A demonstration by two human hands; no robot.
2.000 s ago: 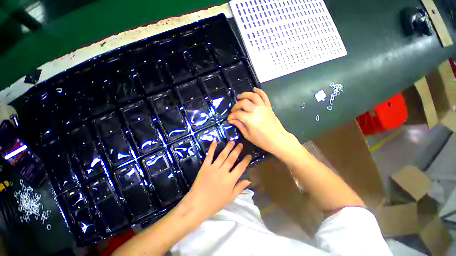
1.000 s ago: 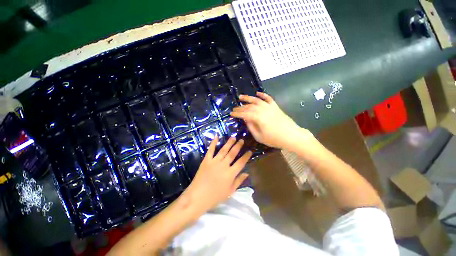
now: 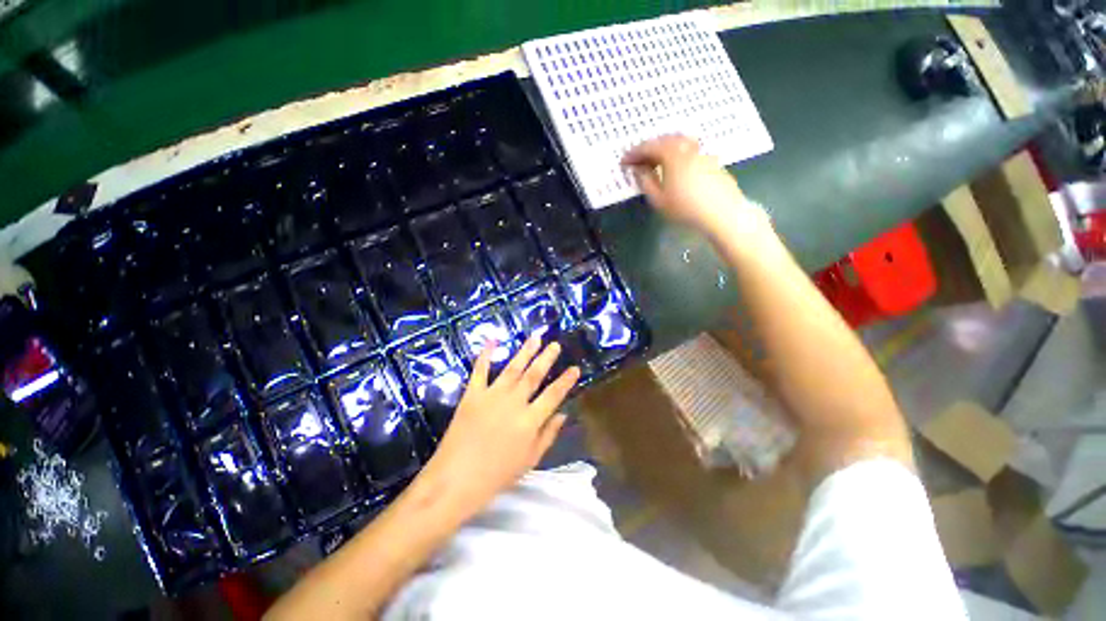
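Observation:
The large shiny black blister tray (image 3: 328, 303) lies on the dark green bench, its pockets full of glare, so the flat dark parts in them are hard to make out. My left hand (image 3: 503, 406) rests on the tray's lower right part, fingers spread, holding nothing visible. My right hand (image 3: 679, 176) is over the lower edge of the white sticker sheet (image 3: 643, 85), to the right of the tray, with its fingertips bent together at the sheet. Whether a sticker is between them is too small to tell.
A heap of tiny white bits (image 3: 55, 495) and a lit smartphone (image 3: 36, 370) are left of the tray. A green conveyor (image 3: 303, 43) runs behind. A red plastic stool (image 3: 891, 273), an open cardboard box (image 3: 679, 473) and a clear-wrapped stack (image 3: 716, 400) are below the bench.
My right hand has left the tray and moved up and right to the sticker sheet. My left hand remains on the tray. The whole view has shifted a little.

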